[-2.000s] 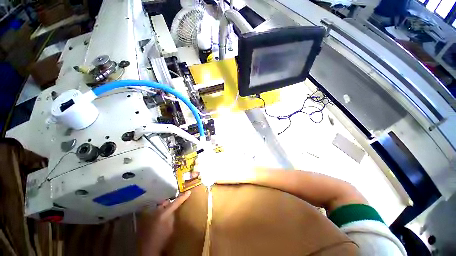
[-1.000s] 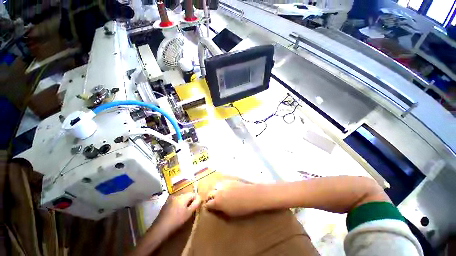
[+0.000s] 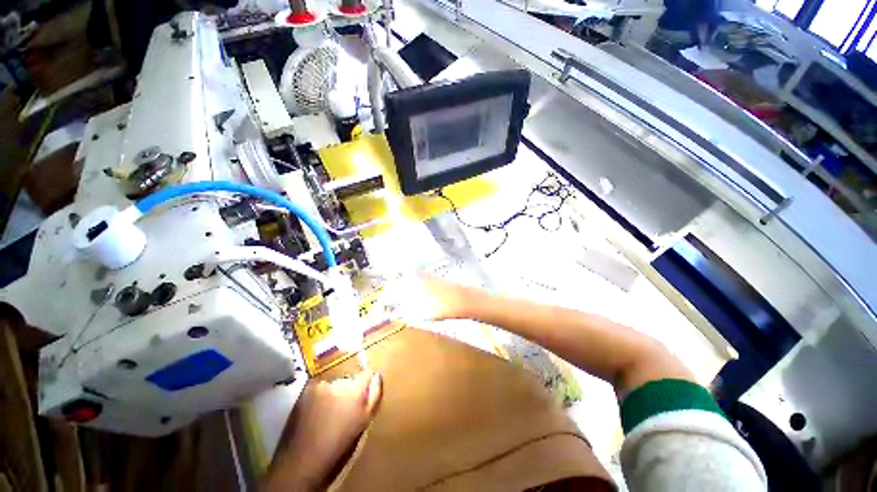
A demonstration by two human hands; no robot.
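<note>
A brown garment panel (image 3: 452, 404) lies in front of me, its upper edge at the yellow work clamp (image 3: 317, 357) of the white sewing machine head (image 3: 183, 336). My left hand (image 3: 332, 413) is at the panel's left edge just below the clamp, thumb and fingers closed on the cloth. My right hand (image 3: 428, 298) is right of the clamp, above the panel's upper edge. Lamp glare washes out its fingers, so its hold cannot be told. The needle area is also lost in glare.
A black-framed screen (image 3: 457, 130) stands behind the clamp over a yellow plate (image 3: 361, 159). A blue hose (image 3: 240, 190) arches over the machine head. Thin black cable (image 3: 543, 207) and a grey flat plate (image 3: 608, 269) lie on the table. A fan (image 3: 313, 82) stands behind.
My right hand has moved from beside my left hand up and away to the right of the clamp. The panel now spreads wider and flatter. My left hand stays near the clamp.
</note>
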